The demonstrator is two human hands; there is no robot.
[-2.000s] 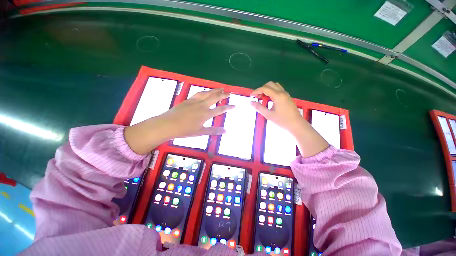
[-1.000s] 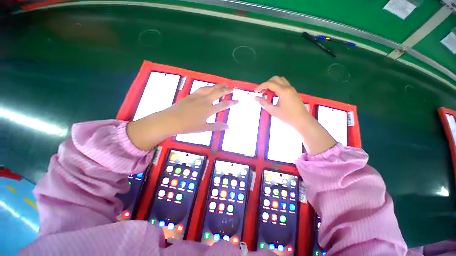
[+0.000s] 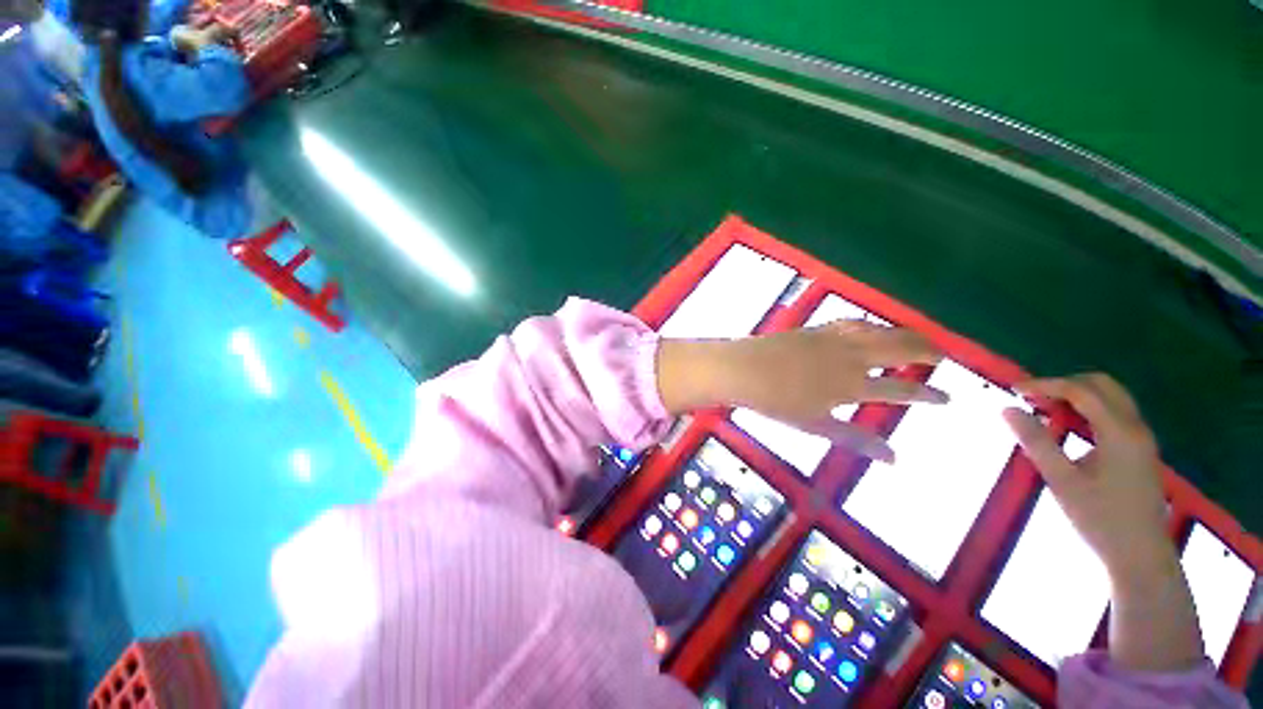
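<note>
A red tray (image 3: 956, 598) on the dark green bench holds smartphones in two rows. The back-row phones show white screens, such as the middle one (image 3: 935, 478). The front-row phones show home screens with app icons (image 3: 817, 630). My left hand (image 3: 831, 377) is over the back row, fingers spread, at the left side of the middle white phone; it holds nothing visible. My right hand (image 3: 1097, 450) is bent at that phone's upper right corner, thumb and fingers close to it. Whether its fingertips touch the phone or hold something small, I cannot tell.
Blue floor (image 3: 298, 485) lies at the left, with red stools (image 3: 291, 270) and a red gridded crate (image 3: 159, 679). People in blue smocks (image 3: 173, 90) are at the upper left beside red trays (image 3: 270, 42). A metal rail (image 3: 900, 104) runs behind the bench.
The view has swung left, so the tray shows lower right and the floor and people have come in. The hands keep much the same pose over the middle white phone.
</note>
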